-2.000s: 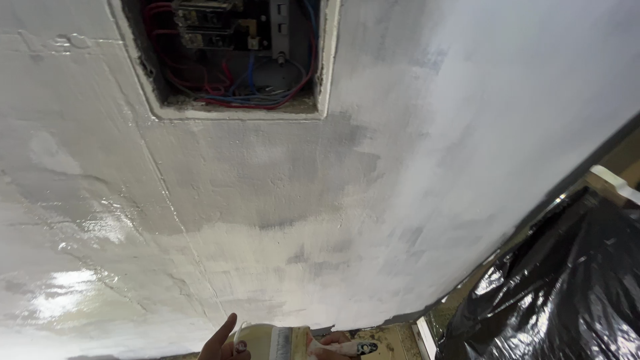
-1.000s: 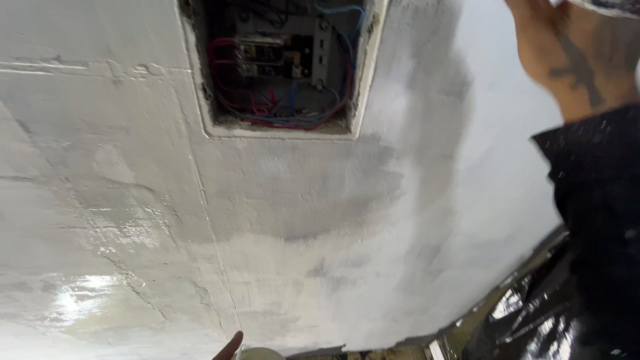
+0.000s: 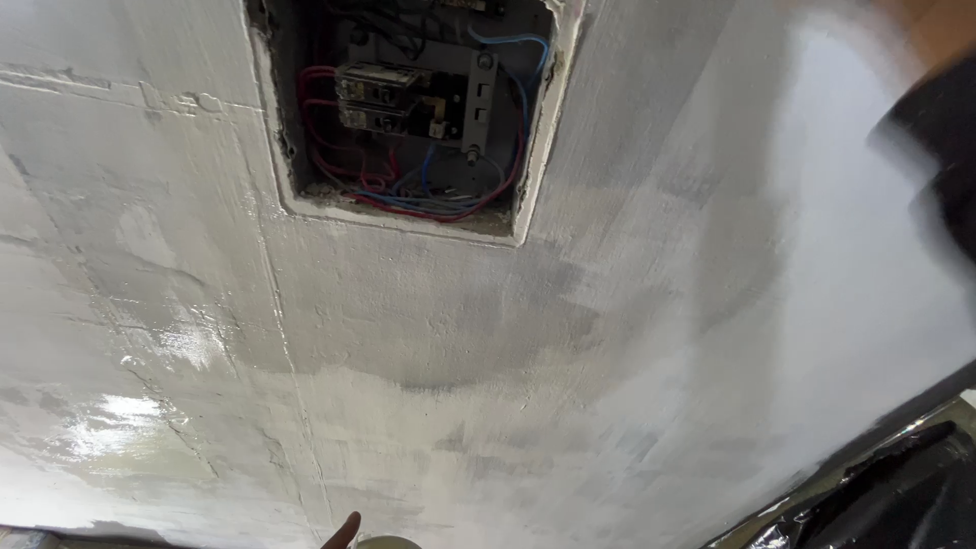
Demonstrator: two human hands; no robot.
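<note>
At the bottom edge only a finger or thumb of my left hand shows, against the rim of a pale round container; the rest of the hand is below the view. My right hand is a blurred patch at the upper right, above a black sleeve, and what it holds cannot be seen. Before me is a wall with uneven white and grey coating, glossy and wet-looking at the lower left.
A recessed electrical box opens in the wall at the top, with circuit breakers and loose red and blue wires inside. Black plastic sheeting lies at the lower right.
My right hand was at the container at the bottom, then rose to the upper right; now it is mostly out of view there. My left hand stays by the container.
</note>
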